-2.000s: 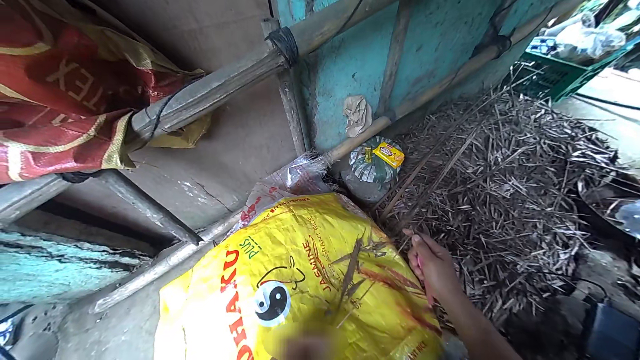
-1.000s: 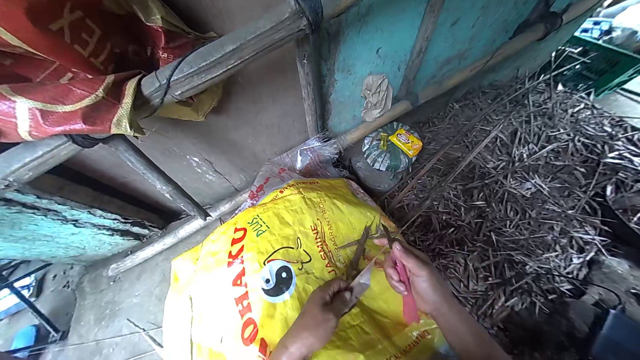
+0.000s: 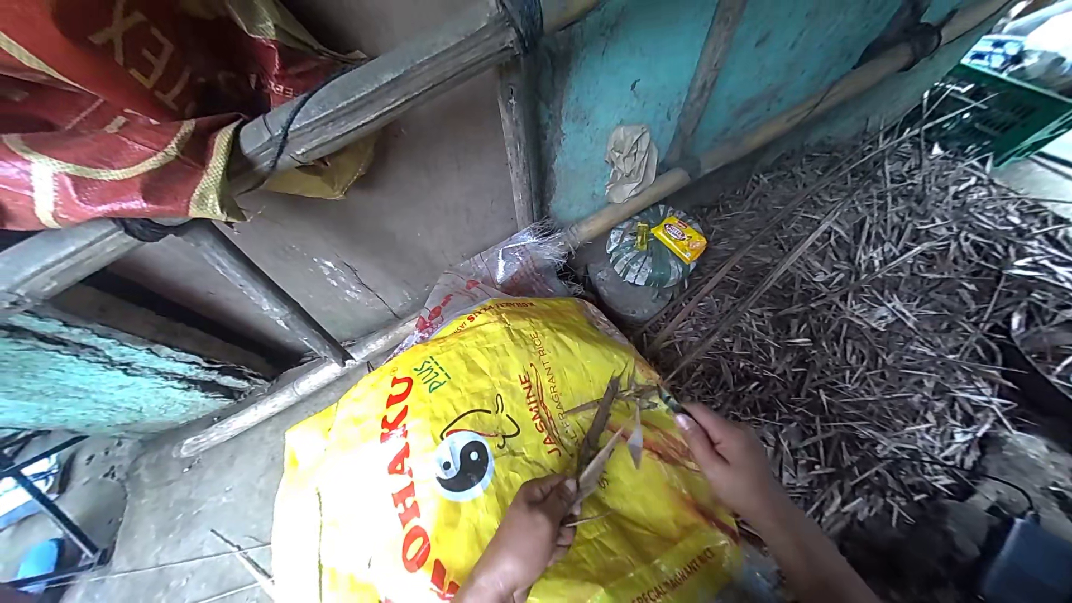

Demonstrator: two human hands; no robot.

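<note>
A yellow woven plastic rice sack [image 3: 502, 385] spreads across the lower middle, printed with red lettering and a black-and-white round emblem. My left hand [image 3: 540, 523] is over the sack, its fingers closed on thin dry leaf strips [image 3: 599, 465] that point up and right. To its right, my right hand [image 3: 720, 448] is closed at the sack's right edge around a slim, dark-ended thing, mostly hidden by the fingers; what it is cannot be told. Between the hands, several brown leaf pieces [image 3: 603, 410] lie on the sack.
A heap of dry leaf strips [image 3: 863, 310] covers the ground at right. Behind the sack stands a round container [image 3: 636, 285] with a yellow packet [image 3: 680, 239] on top. Bamboo poles [image 3: 385, 92] run along the wall; a red sack [image 3: 126, 109] hangs upper left. A green crate [image 3: 1005, 109] sits upper right.
My left hand has come up over the sack since the earliest frame. One second ago both hands were close together at the leaf strips; now they are apart, the right one farther right.
</note>
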